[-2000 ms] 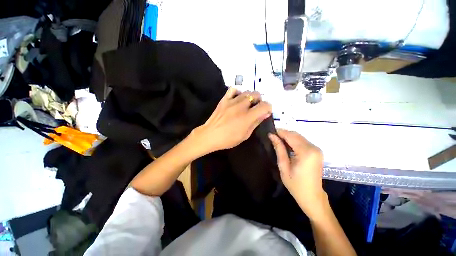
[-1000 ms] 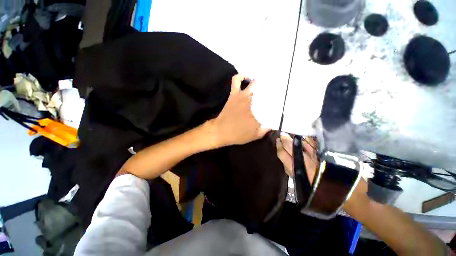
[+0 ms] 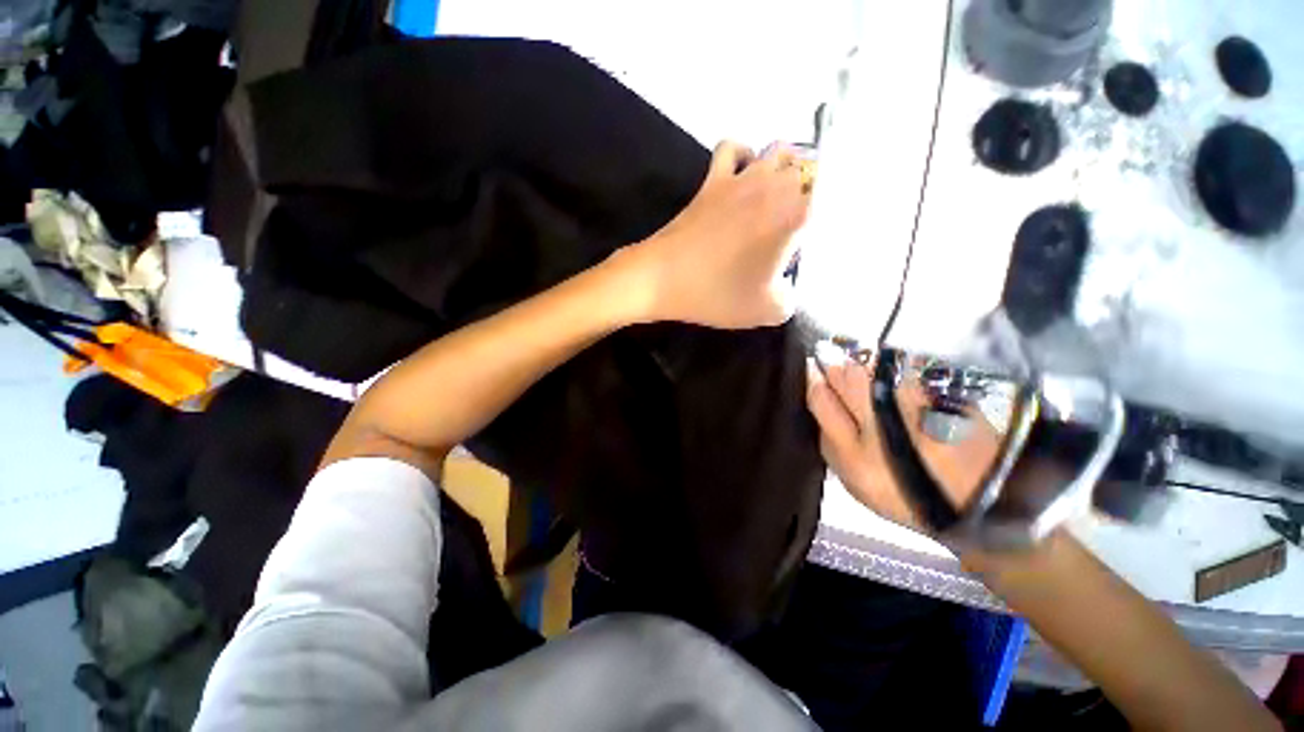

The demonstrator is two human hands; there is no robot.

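A large dark brown garment panel (image 3: 472, 186) spreads over the white table and hangs down towards my lap. My left hand (image 3: 737, 236) lies on its right edge beside the sewing machine head (image 3: 1144, 272), fingertips partly hidden behind the machine. My right hand (image 3: 901, 436) is at the panel's edge below the machine head, partly covered by the curved metal guard (image 3: 1051, 451). The needle area is hidden, and I cannot tell whether the right fingers pinch the cloth.
Dark stacked pieces (image 3: 286, 36) and a blue strip (image 3: 415, 16) are at the upper left. An orange item (image 3: 157, 363) and scraps (image 3: 89, 250) lie far left. A small brown plate (image 3: 1240, 571) lies at right. A blue crate edge (image 3: 1005, 669) shows below the table.
The view has shifted so the machine head covers the right side. Since the last frame, my left hand and the panel appear higher and farther right. My right hand remains under the machine head.
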